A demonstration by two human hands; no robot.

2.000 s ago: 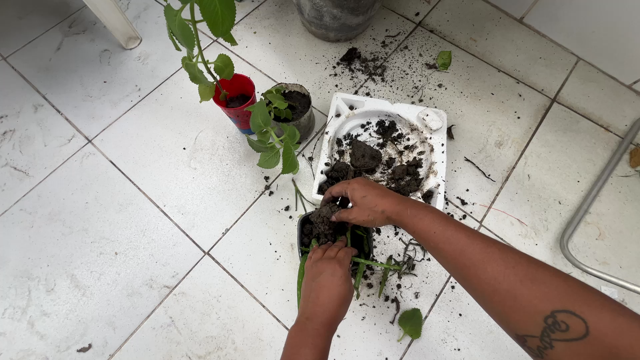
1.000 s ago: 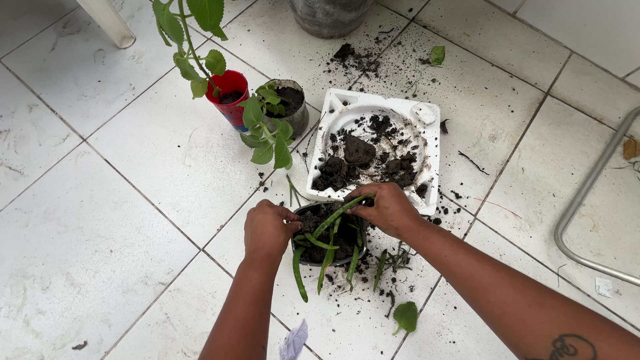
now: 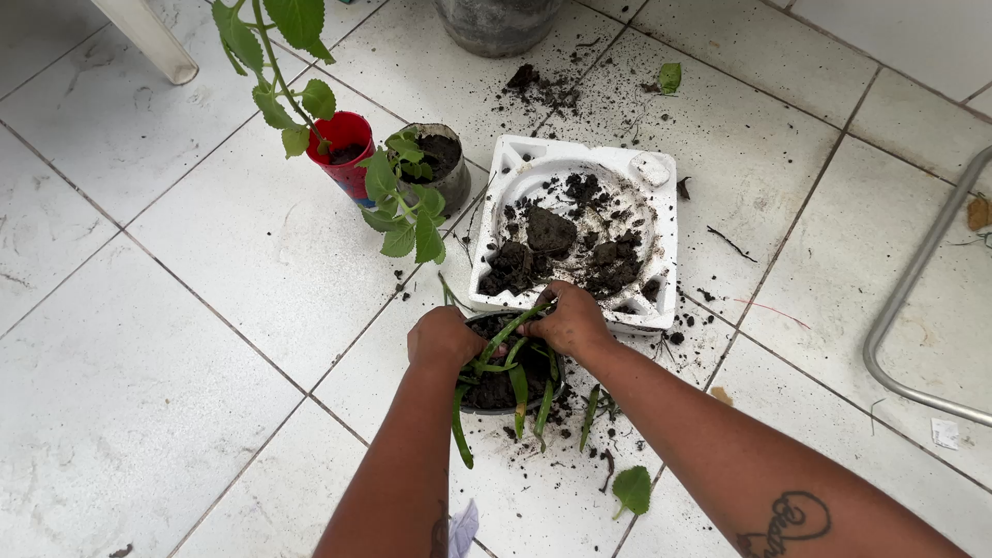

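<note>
A dark pot of soil (image 3: 496, 394) stands on the tiles, with long narrow succulent leaves (image 3: 519, 387) hanging over its near rim. My right hand (image 3: 572, 319) pinches one green leaf at the pot's far right edge. At the pot's left side, my left hand (image 3: 443, 338) reaches in over the soil; its fingertips are partly hidden behind leaves, so its hold is unclear. Just beyond the pot lies a white foam tray (image 3: 665, 225) holding clumps of dark soil (image 3: 552, 231). A red cup (image 3: 349, 128) and a grey container (image 3: 457, 186), each with soil and a leafy plant, stand at the upper left.
A large grey bucket (image 3: 500, 27) stands at the top. A white plastic leg (image 3: 151, 39) is at upper left, a bent metal tube (image 3: 891, 310) at right. Soil crumbs, a loose green leaf (image 3: 633, 490) and a cut leaf piece (image 3: 589, 418) lie on the floor.
Two seconds ago my right hand was on a soil clump above the pot; now it grips a leaf. My left hand has moved from the pot's near side to its left side.
</note>
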